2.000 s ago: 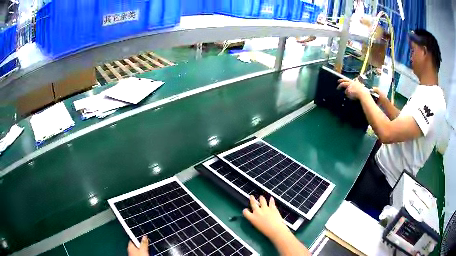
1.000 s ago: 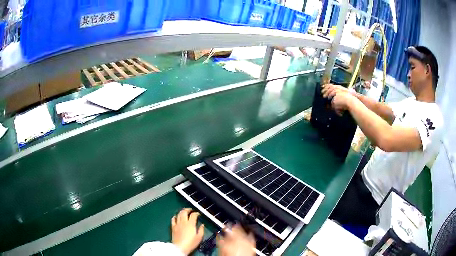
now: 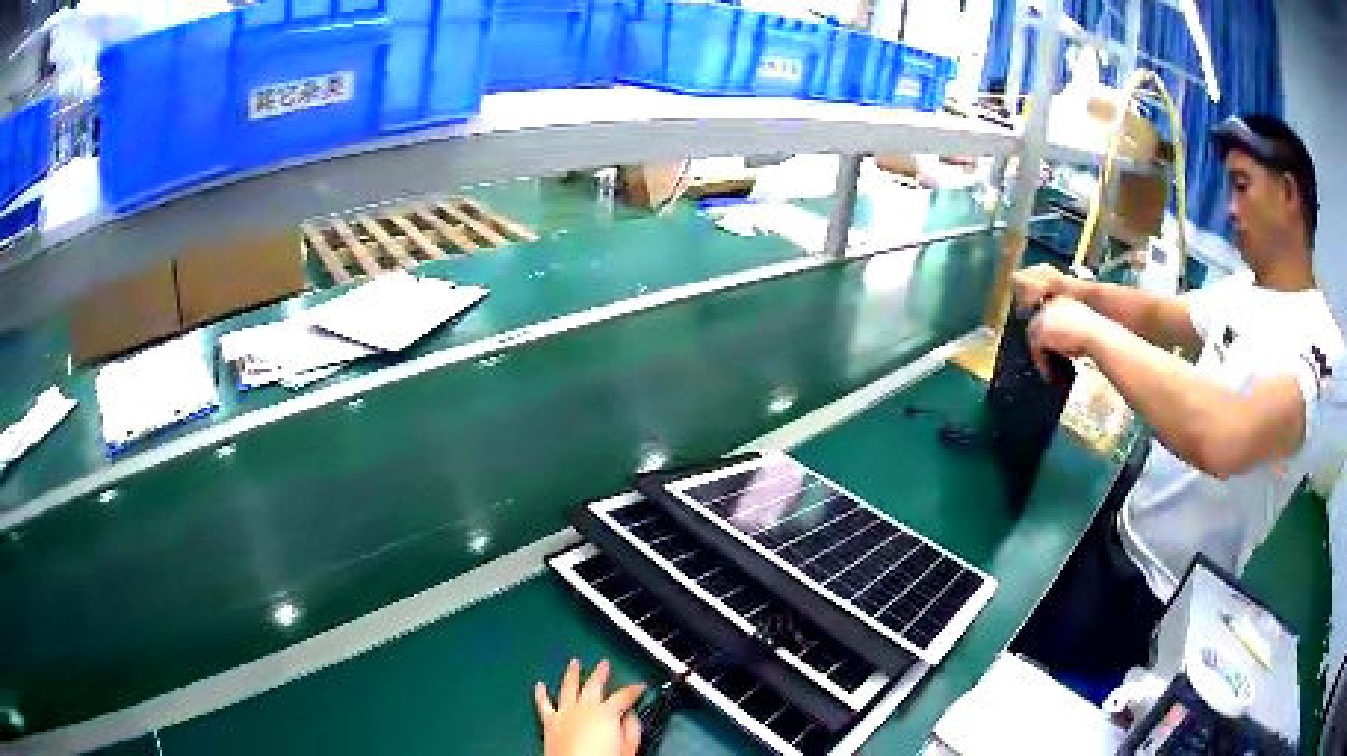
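Three solar panels lie overlapped in a stepped stack on the green bench, cell side up. The top panel (image 3: pixel 842 554) is at the right, the middle panel (image 3: pixel 694 569) shows beside it, and the lowest panel (image 3: pixel 746 709) shows along the left and front. Dark strips lie between their visible faces. Black cable (image 3: pixel 660 712) lies at the stack's left front edge. My left hand (image 3: pixel 591 716) is low in the picture beside this cable, fingers spread, cut off by the bottom edge; I see nothing held in it. My right hand is not in view.
A person (image 3: pixel 1234 355) at the right holds a dark panel (image 3: pixel 1030 392) upright; black cord (image 3: pixel 946 428) lies beside it. A meter (image 3: pixel 1204 724) and white box (image 3: pixel 1234 650) stand lower right. Blue bins (image 3: pixel 296 96) sit on the overhead shelf. Papers (image 3: pixel 155 396) lie at the left.
The separate panel at the left now lies lowest in the stack. My left hand has let go of it and is at the cable. My right hand has left the picture.
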